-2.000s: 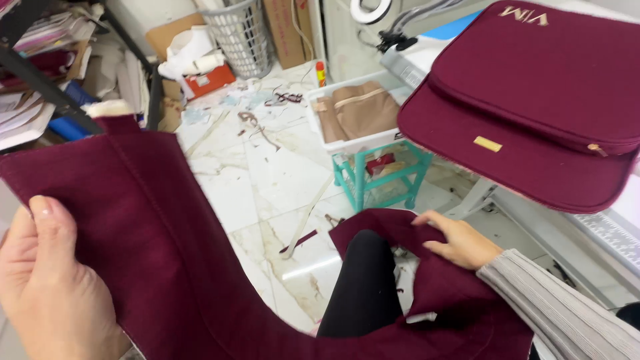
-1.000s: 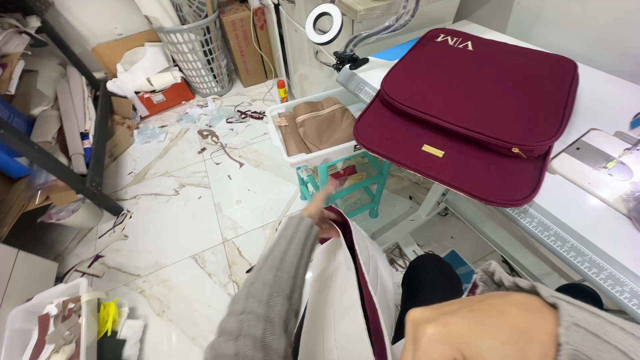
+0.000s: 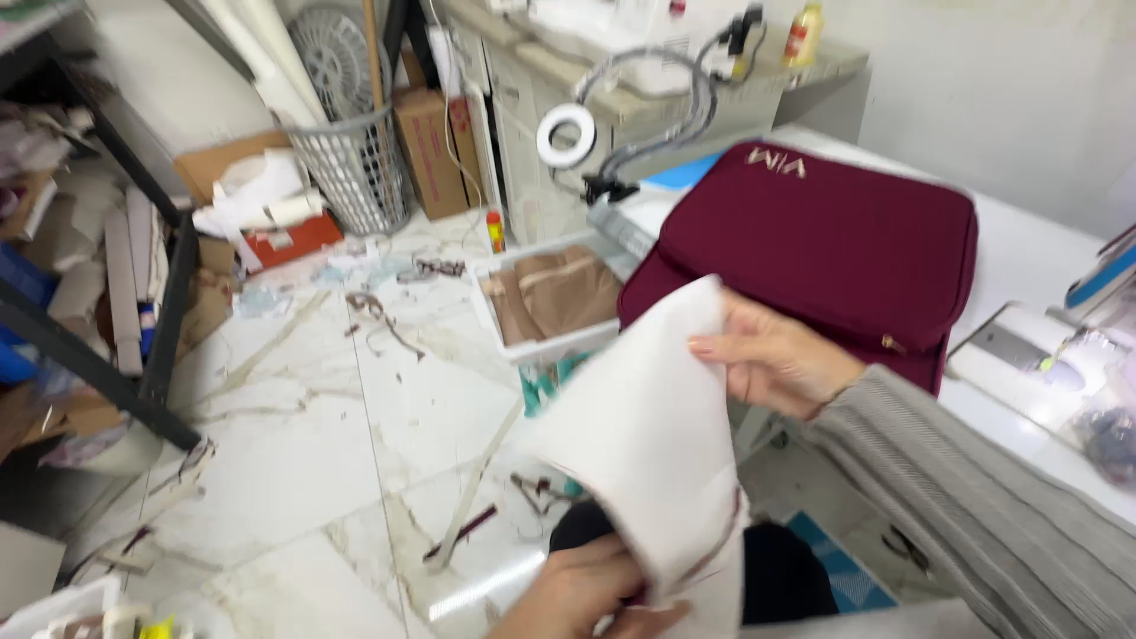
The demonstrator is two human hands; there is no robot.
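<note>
A long fabric piece (image 3: pixel 657 417), white on the side facing me and maroon on its other side, hangs over my lap between my hands. My right hand (image 3: pixel 781 355) pinches its upper end between thumb and fingers. Lower down, my left hand (image 3: pixel 590 590) grips a folded part where a little maroon shows; some of its fingers are hidden by the cloth. Just beyond my right hand, a maroon fabric bag (image 3: pixel 825 240) with a gold zipper pull and embroidered letters lies on the white table (image 3: pixel 1021 266).
A white bin (image 3: pixel 568 342) of tan fabric pieces stands on a teal stool beside the table. A ring light (image 3: pixel 565 136) is clamped at the table's edge. Scraps lie on the marble-look floor. Left are a dark metal rack (image 3: pixel 89 373) and a grey basket (image 3: pixel 351 169); a sewing machine's bed is at right.
The fabric showed its maroon side two seconds ago, spread between my hands; now its white side faces me. My right hand has risen with one end in front of the bag.
</note>
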